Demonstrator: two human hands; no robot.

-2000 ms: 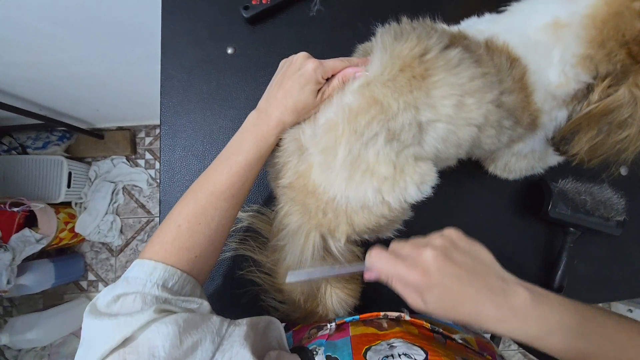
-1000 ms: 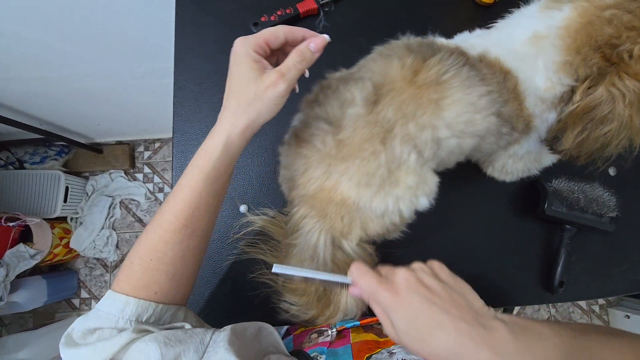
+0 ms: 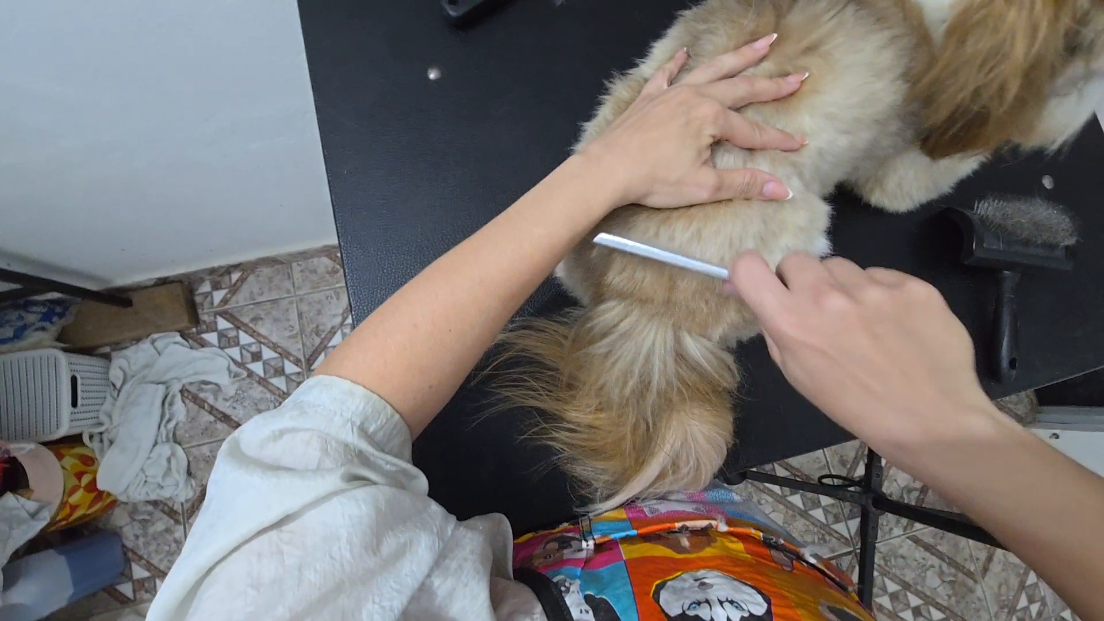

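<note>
A long-haired tan and white dog (image 3: 854,95) is on a black grooming table (image 3: 414,172), its rump toward me and its bushy tail (image 3: 638,397) at the near edge. My left hand (image 3: 703,129) lies spread on the dog's back, fingers apart, holding nothing. In my right hand (image 3: 849,336) is a metal grooming comb (image 3: 660,255), held at one end. The comb points left across the hindquarters, just above the tail. Its teeth cannot be made out. To the right of my right hand lies a black slicker brush (image 3: 1005,259) with tufts of hair in its pins.
A dark tool (image 3: 470,10) shows partly at the table's far edge. White cloths (image 3: 151,405), a grey plastic basket (image 3: 52,392) and a wooden block (image 3: 129,315) are on the tiled floor at left. Black metal legs (image 3: 871,500) stand below right.
My left hand, raised beside the dog one second ago, is now spread on its back. My right hand has moved the comb from over the tail to the hindquarters. The view has shifted.
</note>
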